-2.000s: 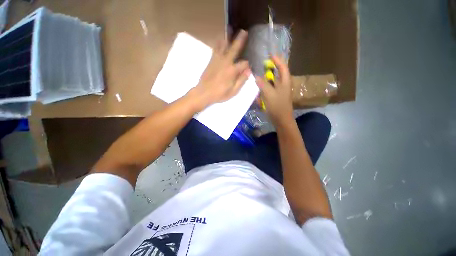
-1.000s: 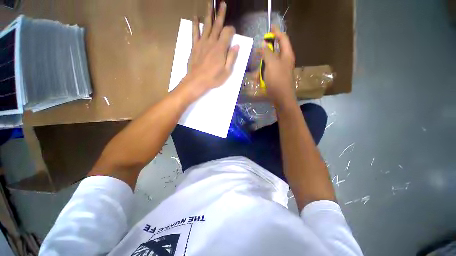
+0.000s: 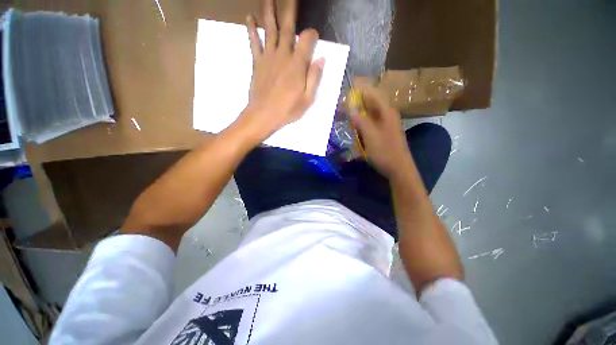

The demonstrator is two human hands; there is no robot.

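A solar panel (image 3: 226, 81) lies white side up on the brown table's near edge, its right part jutting over the edge. My left hand (image 3: 280, 84) lies flat on it, fingers spread, pressing it down. My right hand (image 3: 381, 128) is closed round the yellow-and-black utility knife (image 3: 356, 101), just right of the panel's right edge. The hand and knife are blurred. The blade is thin and faint beside that edge; I cannot tell if it touches.
A stack of panels (image 3: 57, 77) stands at the table's left. The open waste carton (image 3: 439, 34) at the right holds a whitish clump of trimmings (image 3: 361, 30). Packing tape (image 3: 425, 87) covers its near flap. Thin trimmings (image 3: 486, 255) lie on the grey floor. A blue stool (image 3: 326, 166) shows between the legs.
The panel has turned to lie squarer to the table, with my left hand still on it. My right hand has moved down towards me with the knife, and the blade no longer points out over the carton.
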